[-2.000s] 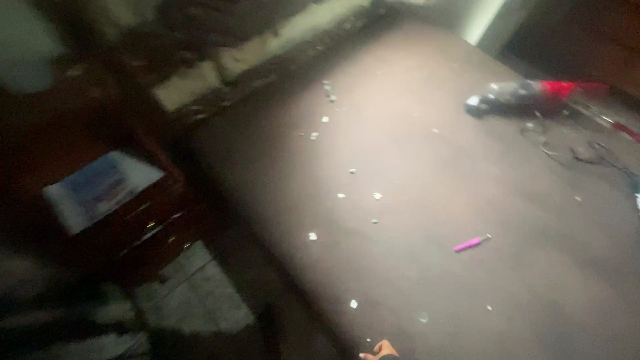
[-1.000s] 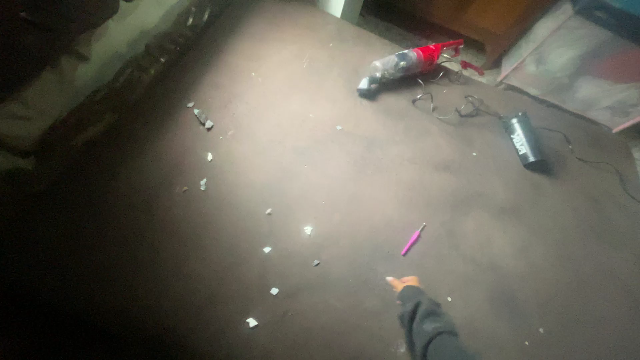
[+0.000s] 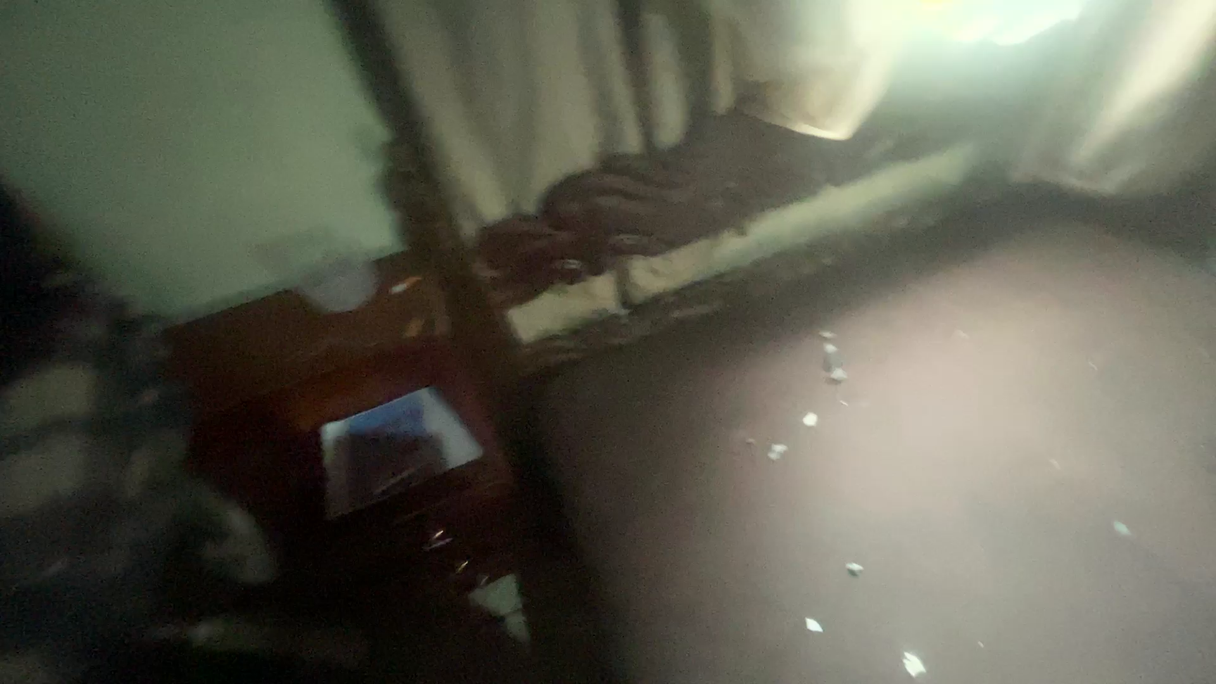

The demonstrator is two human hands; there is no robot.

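Neither of my hands shows in the head view, so what they hold or touch is hidden. Several small pale scraps point(image 3: 777, 451) lie scattered over a broad brownish flat surface point(image 3: 950, 494) on the right. A short line of greyish bits point(image 3: 833, 365) sits toward its far side. Nearer the bottom edge is a brighter white scrap point(image 3: 913, 663). The picture is blurred, and what the scraps are made of cannot be told.
Left of the surface stands a dark reddish-brown wooden cabinet point(image 3: 304, 380) with a flat blue-and-white item point(image 3: 404, 446) on it. Curtains point(image 3: 570, 85) hang behind, above a pale ledge point(image 3: 741, 247). A bright light glares at the top right.
The view has swung left and up. My hand in its dark sleeve, the pink-handled tool and the red handheld vacuum, seen one second ago, are out of view.
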